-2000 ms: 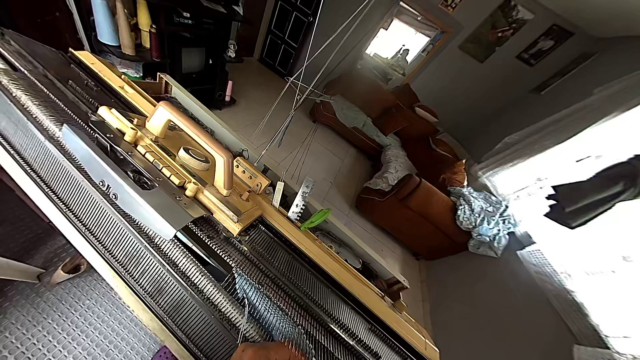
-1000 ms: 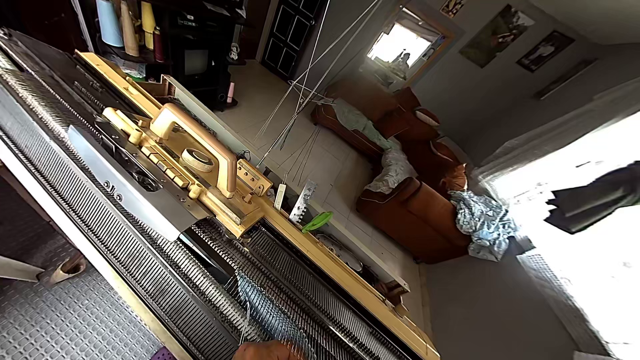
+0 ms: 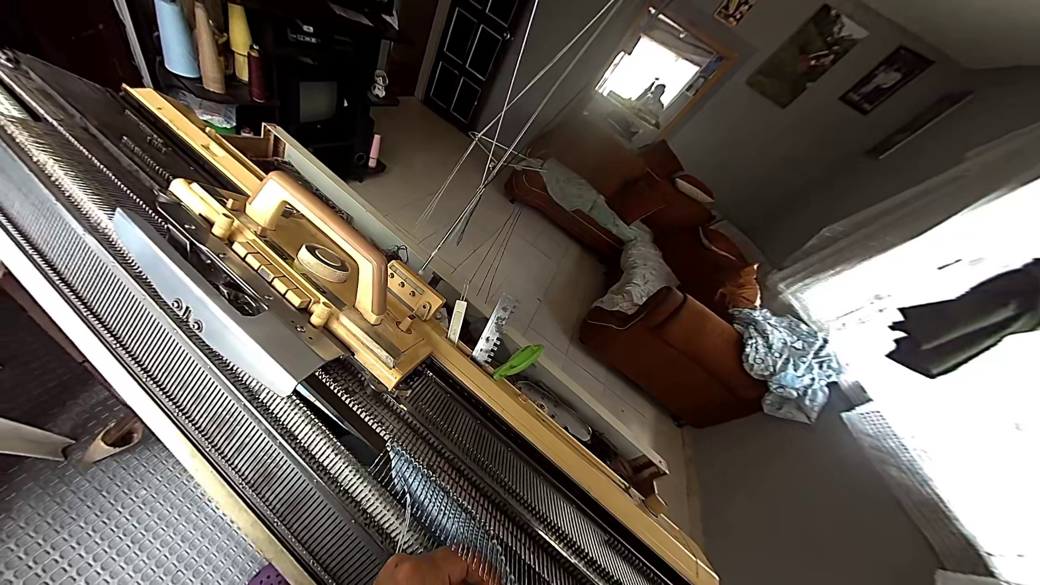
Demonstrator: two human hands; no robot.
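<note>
A knitting machine with two needle beds [image 3: 268, 471] runs diagonally across the view. On it sits a cream and yellow carriage [image 3: 317, 252] with a brown-topped handle, joined to a grey metal plate [image 3: 219, 301]. Blue knitted fabric [image 3: 439, 496] lies between the beds, lower right of the carriage. My right hand [image 3: 431, 567] shows only in part at the bottom edge, at the near end of the blue fabric. Its fingertips are mostly cut off, so its grip is unclear. Thin pale yarn strands [image 3: 406, 520] stand just above it. My left hand is out of view.
A green clip-like tool [image 3: 517, 362] and a toothed white comb [image 3: 493, 329] stand behind the carriage rail. Yarn strands [image 3: 504, 106] run up from the machine. Yarn cones [image 3: 177, 41] stand on a dark shelf. Brown sofas [image 3: 682, 349] are beyond.
</note>
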